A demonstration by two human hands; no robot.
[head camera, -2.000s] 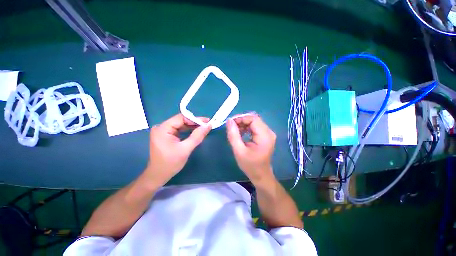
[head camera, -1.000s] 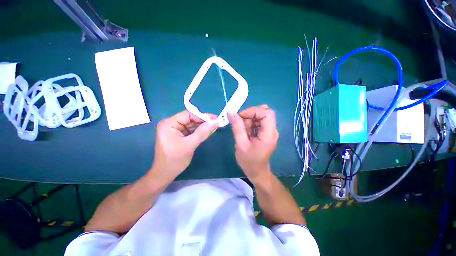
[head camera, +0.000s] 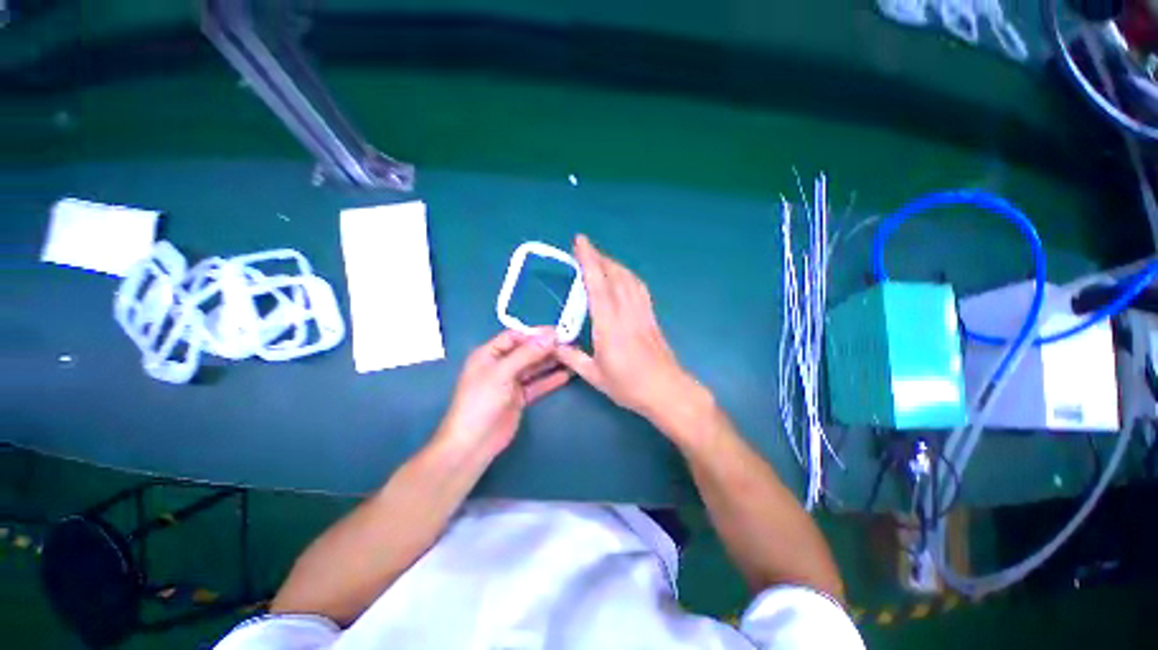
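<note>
A white rounded-square frame (head camera: 513, 282) stands above the bench in front of me, with a faint thin line across its opening. My left hand (head camera: 493, 387) grips its lower edge between thumb and fingers. My right hand (head camera: 625, 333) lies along the frame's right side, fingers straight and pointing away, thumb at the lower corner. Whether the right fingers grip the frame is hard to tell. A bundle of loose white and dark wires (head camera: 803, 343) lies lengthwise to the right of my hands.
Overlapping white frames (head camera: 229, 311) lie at left, with a small white paper (head camera: 102, 236) beyond. A white sheet (head camera: 391, 287) lies nearer my hands. A grey metal support (head camera: 299, 102) slants in. At right are a teal box (head camera: 897, 356), a white-grey box (head camera: 1079, 375) and a blue hose (head camera: 1035, 241).
My right hand has moved up along the frame's right side, and its fingers have straightened. The frame looks smaller and turned. The whole view has shifted, with the bench things lower and further right.
</note>
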